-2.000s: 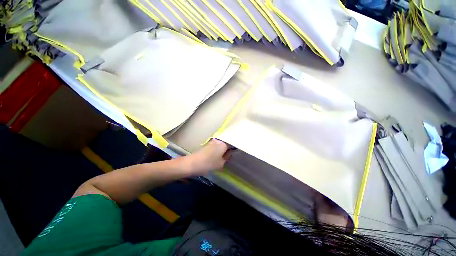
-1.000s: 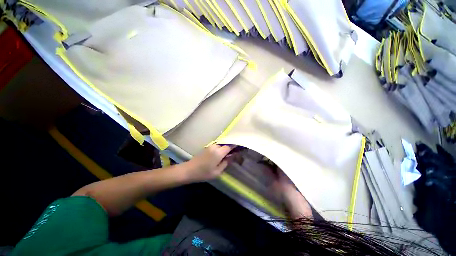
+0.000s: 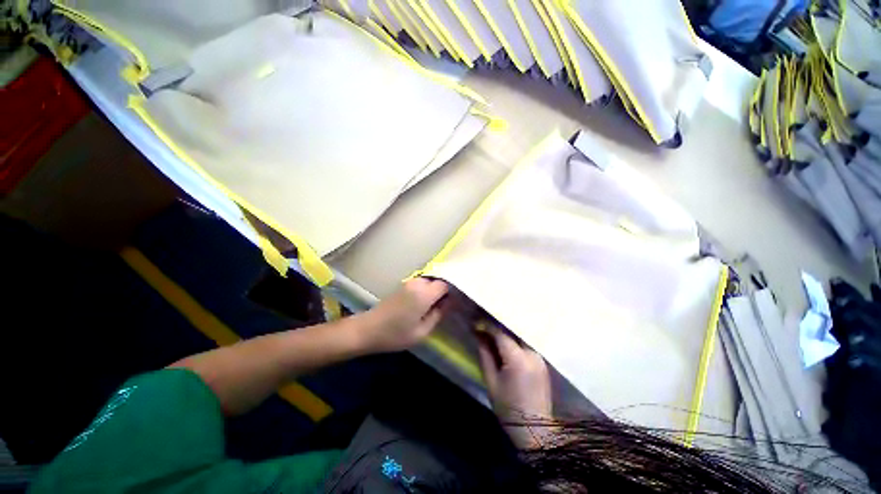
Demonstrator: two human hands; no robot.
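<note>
A light grey, roughly square bag body (image 3: 580, 260) with yellow side edges lies in front of me on the table. My left hand (image 3: 408, 314) is closed on its near left corner, beside the yellow binding. My right hand (image 3: 517, 374) is at the open near edge, to the right of my left hand, with its fingers bent at the dark gap under the top layer. Its fingertips are partly in shadow, and I cannot tell if they grip the cloth. Dark hair covers the right wrist and part of the near edge.
A pile of flat panels (image 3: 309, 125) lies to the left. A fanned row of panels (image 3: 502, 39) is at the far side. Narrow grey strips (image 3: 763, 357), a crumpled white scrap (image 3: 817, 323) and a black heap (image 3: 855, 376) are at the right. Folded stacks (image 3: 797, 111) stand far right.
My right hand has come out from inside the open edge and moved left, near my left hand. The lifted near edge has dropped lower. My left hand stays at the corner.
</note>
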